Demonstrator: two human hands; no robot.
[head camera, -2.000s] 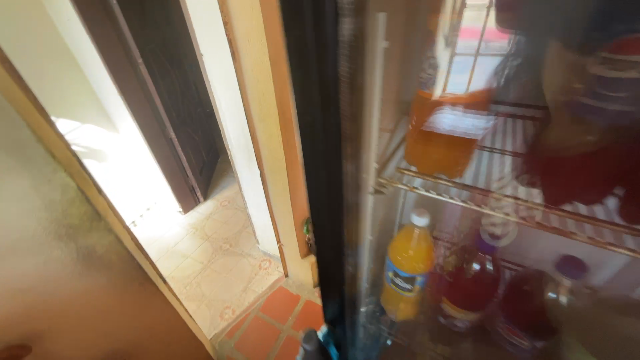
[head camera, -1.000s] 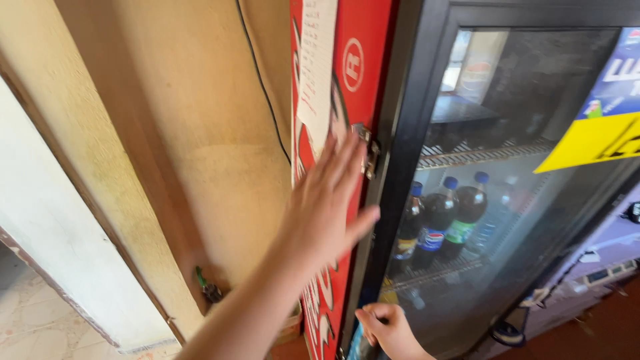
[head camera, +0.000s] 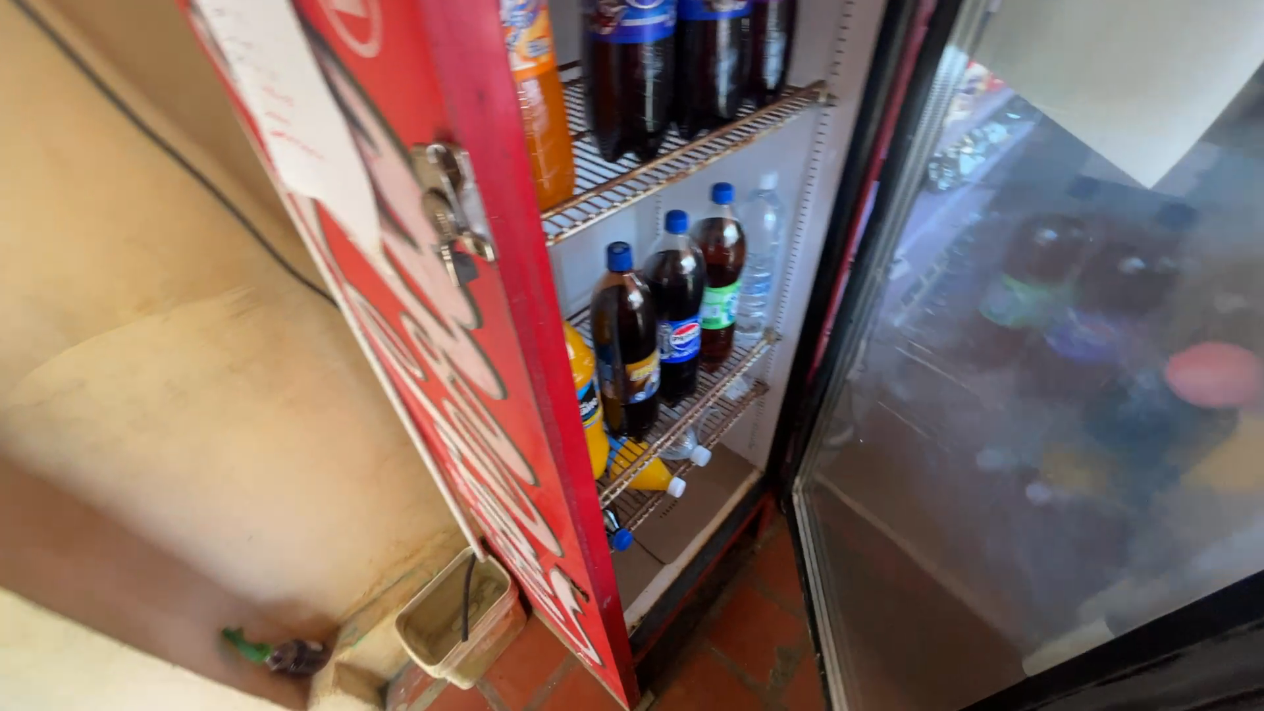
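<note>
Neither of my hands shows in the head view now. A red upright drinks cooler (head camera: 464, 326) stands tilted in view, its glass door (head camera: 1027, 415) swung out to the right. On its side edge hangs a metal latch with a padlock (head camera: 452, 212). Inside, dark soda bottles with blue caps (head camera: 677, 306) stand on a wire shelf (head camera: 691, 410), a clear bottle (head camera: 759, 262) beside them. At the left of that shelf is an upright orange-yellow bottle (head camera: 587, 400). More dark bottles (head camera: 632, 89) and an orange soda bottle (head camera: 543, 118) fill the shelf above. Below, a yellow bottle (head camera: 642, 469) lies on its side.
A plastic tub (head camera: 462, 617) sits on the red floor tiles beside the cooler, against the wall. A black cable (head camera: 178, 148) runs down the wall. A small dark item with a green part (head camera: 281, 652) lies at the wall's foot. Paper (head camera: 296, 118) hangs on the cooler's side.
The cooler door, closed one second ago, now stands open. Both hands, then at the cooler's side and door edge, have left the view.
</note>
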